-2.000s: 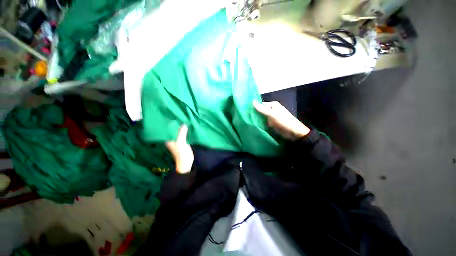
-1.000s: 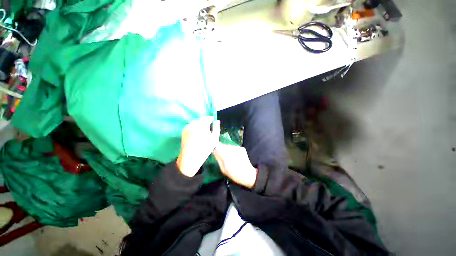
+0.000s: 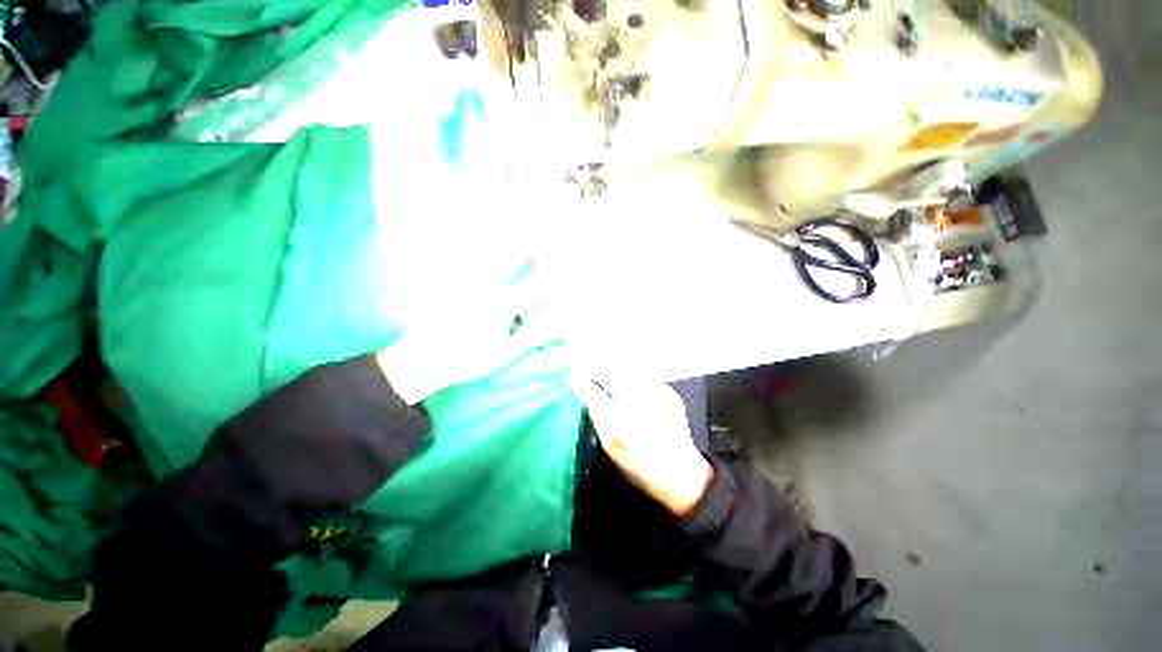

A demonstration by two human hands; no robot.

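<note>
A green garment panel (image 3: 491,478) spreads from the white machine table down over my lap, with a seam line on its left part. My left hand (image 3: 446,350) lies on the cloth near the table's front edge, washed out by glare; its fingers are hard to make out. My right hand (image 3: 644,433) is at the panel's right edge, fingertips on the cloth. The needle area (image 3: 586,178) of the sewing machine (image 3: 879,77) is above both hands, blurred by glare.
Black-handled scissors (image 3: 835,259) lie on the white table (image 3: 726,325), right of my hands. A small parts tray (image 3: 965,268) is at the table's right end. Clear plastic (image 3: 229,115) and heaped green cloth (image 3: 77,268) are at left. Yellow lettering (image 3: 334,530) shows low on green cloth.
The view has shifted, showing more of the machine. My hands have moved apart and further up toward the table's edge. The green panel now hangs lower over my lap.
</note>
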